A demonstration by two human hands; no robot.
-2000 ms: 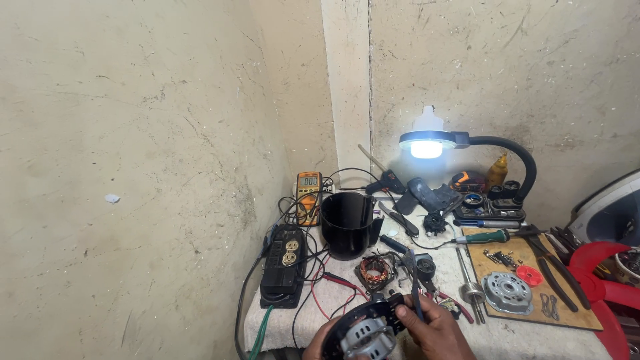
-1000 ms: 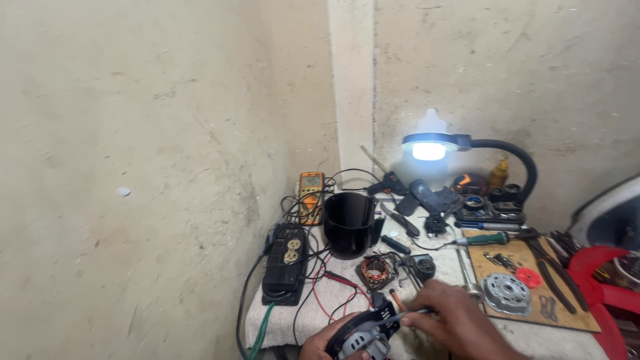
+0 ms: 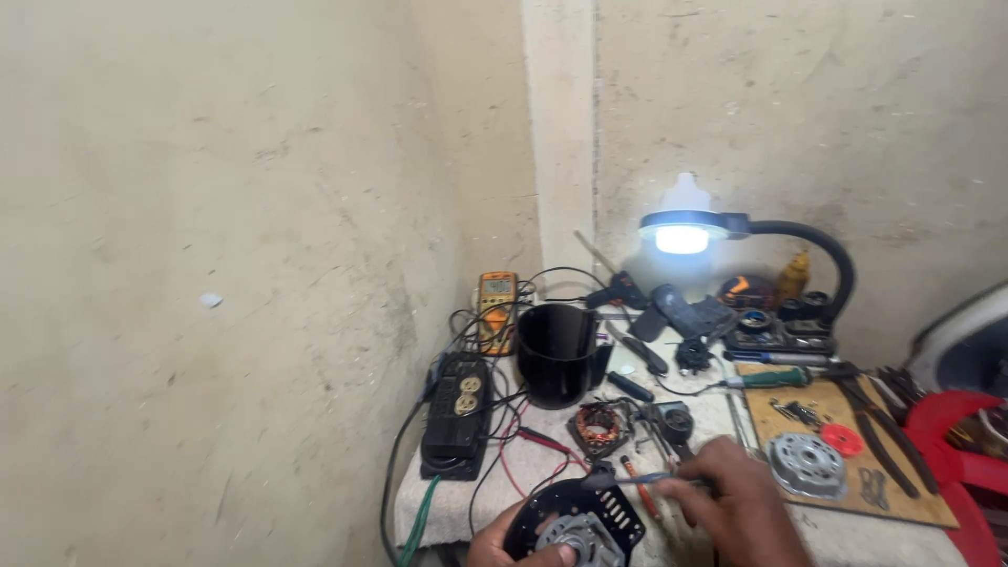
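Note:
At the bottom of the view my left hand [image 3: 504, 543] grips a round black motor housing [image 3: 547, 500] with a grey metal motor end cover [image 3: 579, 539] seated in it; the thumb presses on the metal. To its right my right hand [image 3: 732, 504] holds a slim brush-like tool [image 3: 646, 478], whose dark tip is at the housing's upper rim. Just behind lies a motor stator with copper windings [image 3: 597, 425]. A red-orange screwdriver [image 3: 642, 488] lies between the hands, partly hidden. Another grey metal motor cover [image 3: 807, 465] rests on the wooden board at right.
A power strip [image 3: 457, 417], a multimeter [image 3: 498, 315] with tangled leads and a black cylindrical container [image 3: 556, 354] stand at left and centre. A lit lamp [image 3: 683, 232] overhangs the back. Pliers [image 3: 882, 433] and a green-handled tool [image 3: 776, 378] lie on the wooden board [image 3: 906, 508].
My right hand, over the housing two seconds ago, is now to its right, with the tool reaching leftward to the rim. The left hand still holds the housing.

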